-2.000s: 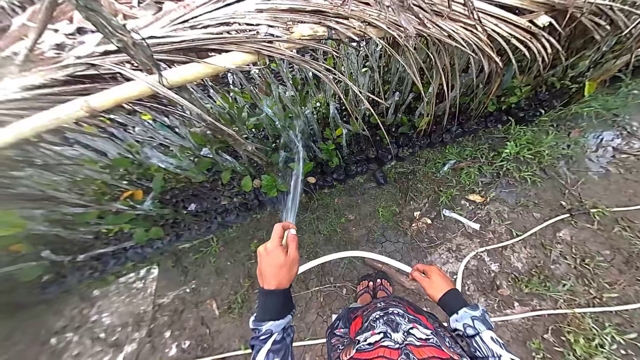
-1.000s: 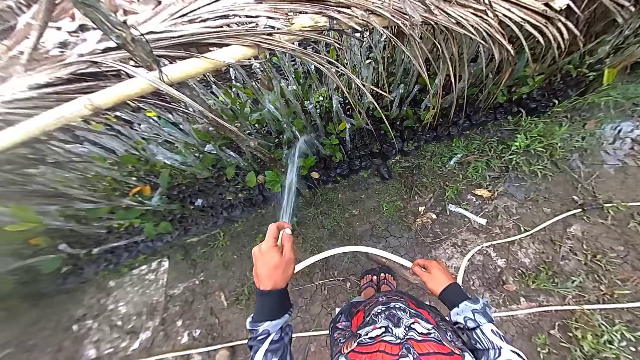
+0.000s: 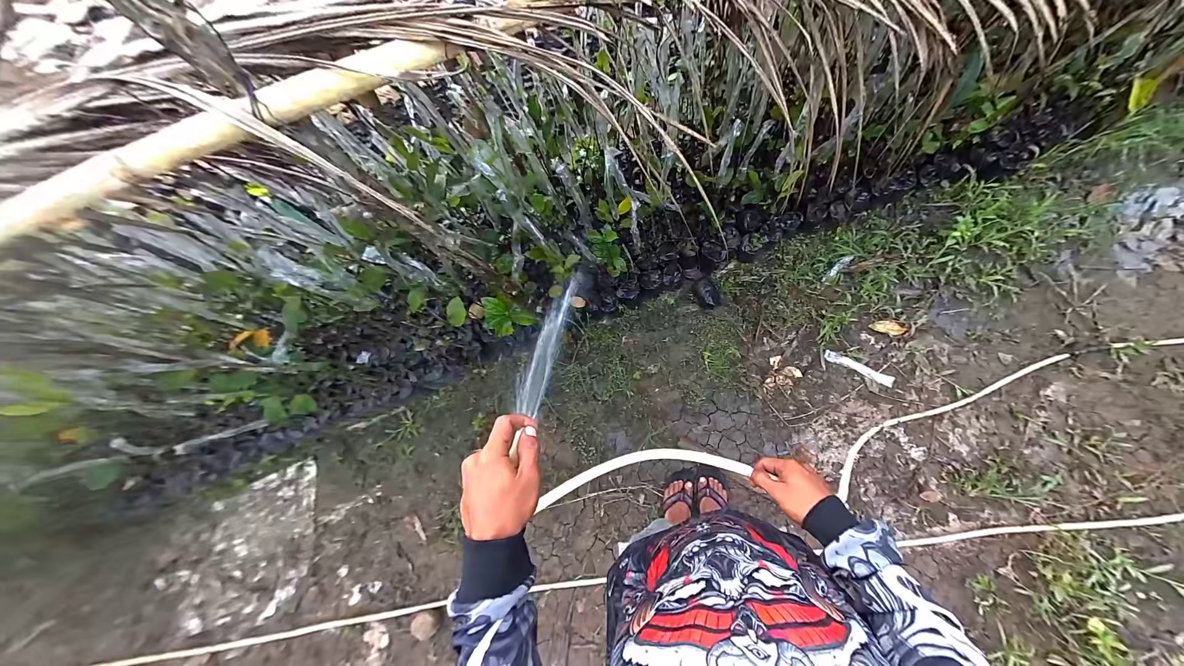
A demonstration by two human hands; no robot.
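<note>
My left hand (image 3: 500,479) is closed around the end of a white hose (image 3: 647,456), its thumb at the outlet. A stream of water (image 3: 548,356) sprays from there, away from me, onto the base of the leafy plants (image 3: 504,314). My right hand (image 3: 792,487) pinches the same hose farther along, and the hose arches between the two hands. Small dark plant bags (image 3: 708,291) stand in rows under the seedlings. Between the hands, my sandaled feet (image 3: 694,495) show below the patterned shirt.
Dry palm fronds (image 3: 573,74) and a bamboo pole (image 3: 213,129) hang over the plants. More hose (image 3: 962,400) curves across the muddy ground at right, and a white line (image 3: 305,629) runs behind my feet. A white scrap (image 3: 858,368) lies near grass tufts (image 3: 980,231).
The water stream now lands lower, at the near edge of the plants, where earlier it reached farther in among them. Both hands keep their hold on the hose.
</note>
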